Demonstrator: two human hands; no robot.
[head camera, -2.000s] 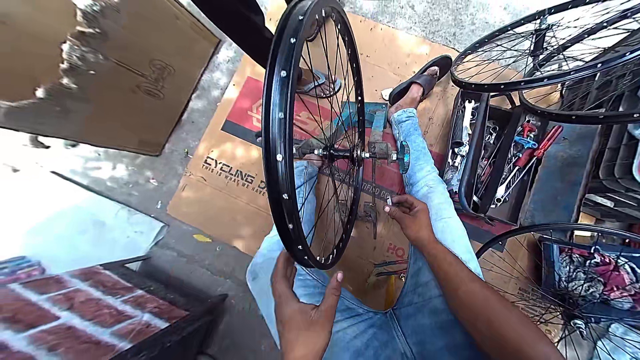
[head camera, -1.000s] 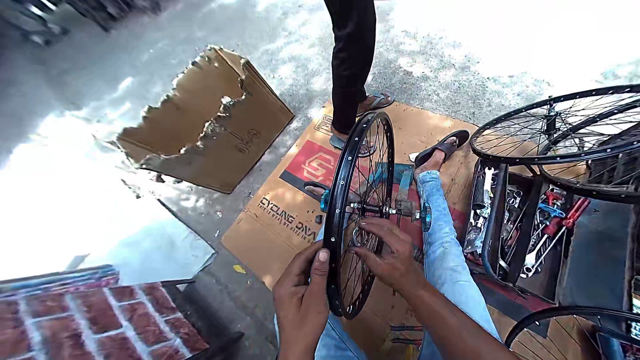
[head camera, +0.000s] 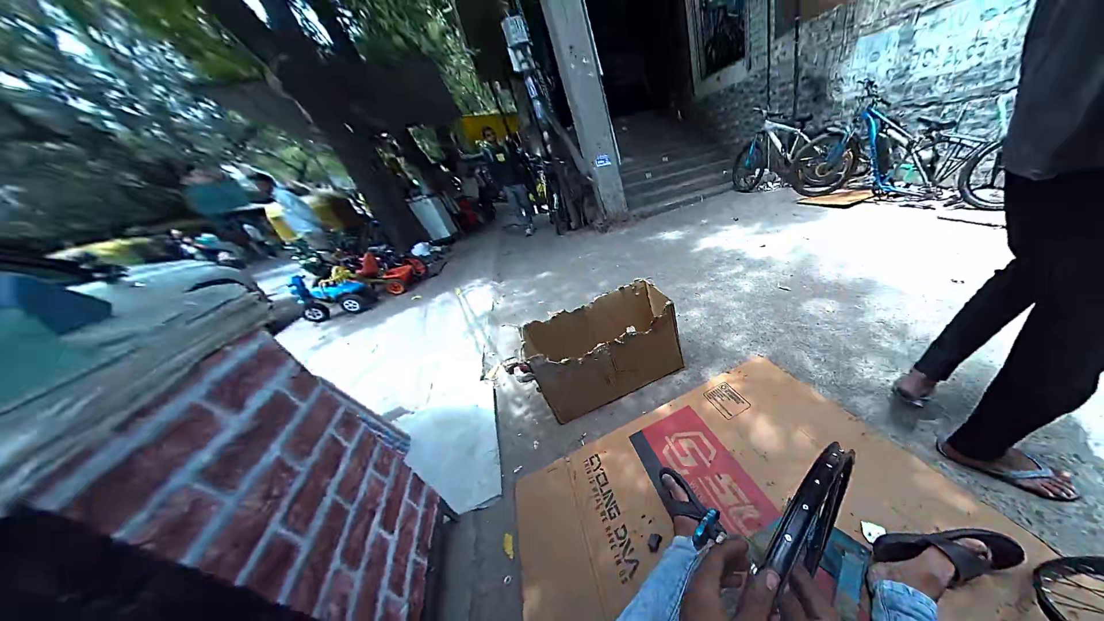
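Observation:
A black bicycle wheel rim (head camera: 808, 517) stands upright between my knees, seen nearly edge-on at the bottom of the head view. My left hand (head camera: 733, 582) is at its left side, with the thumb and fingers against the rim. My right hand (head camera: 806, 595) is low at the rim's right side, partly cut off by the frame edge; its grip is not clear. A teal hub part (head camera: 707, 524) shows left of the rim, above my left hand. Most spokes and the lower wheel are hidden. Under the wheel lies a flattened printed cardboard sheet (head camera: 862, 440).
A torn open cardboard box (head camera: 612, 371) stands ahead. A person in dark trousers (head camera: 1026, 319) stands at the right. A brick-patterned panel (head camera: 285, 466) is on the left. Part of another wheel (head camera: 1074, 586) shows at lower right. Parked bicycles (head camera: 888, 151) stand by the far wall.
The view has swung up and left, so the toolbox is out of sight. Both hands came to the wheel's rim area. The person in dark trousers now stands farther right, off the cardboard.

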